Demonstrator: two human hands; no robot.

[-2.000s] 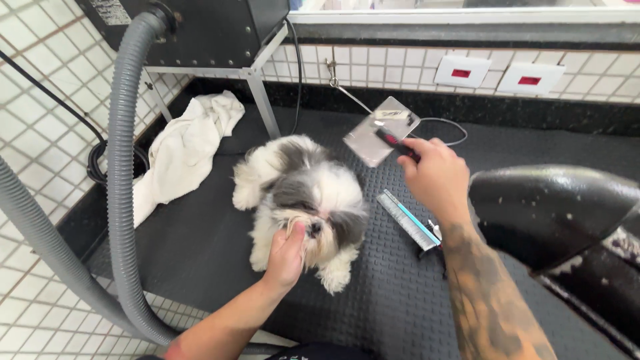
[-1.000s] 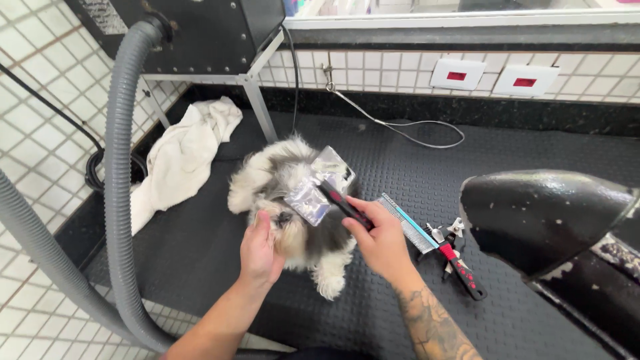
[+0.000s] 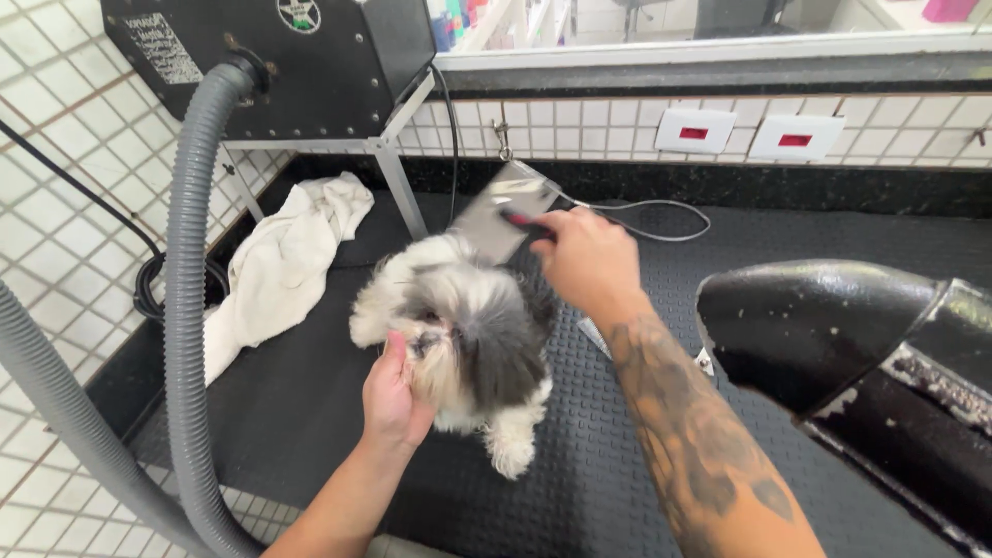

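Observation:
A grey and white long-haired dog lies on the black textured rubber mat, facing the camera. My left hand cups its chin and muzzle from the left, thumb beside the nose. Above and behind its head, my right hand grips a slicker brush by its dark and red handle. The brush head is blurred, and its lower edge overlaps the dog's back, so contact cannot be told. Part of a metal comb shows beside my right forearm, which hides the rest.
A black dryer box on a metal stand has a grey corrugated hose at left. A cream towel lies behind the dog. A steel cable loop hangs from a wall hook. A black metal nozzle juts in at right.
My right hand with the brush has moved up and away from the dog's face, where it was one second ago. My left hand stays at the chin. The dog's face shows again.

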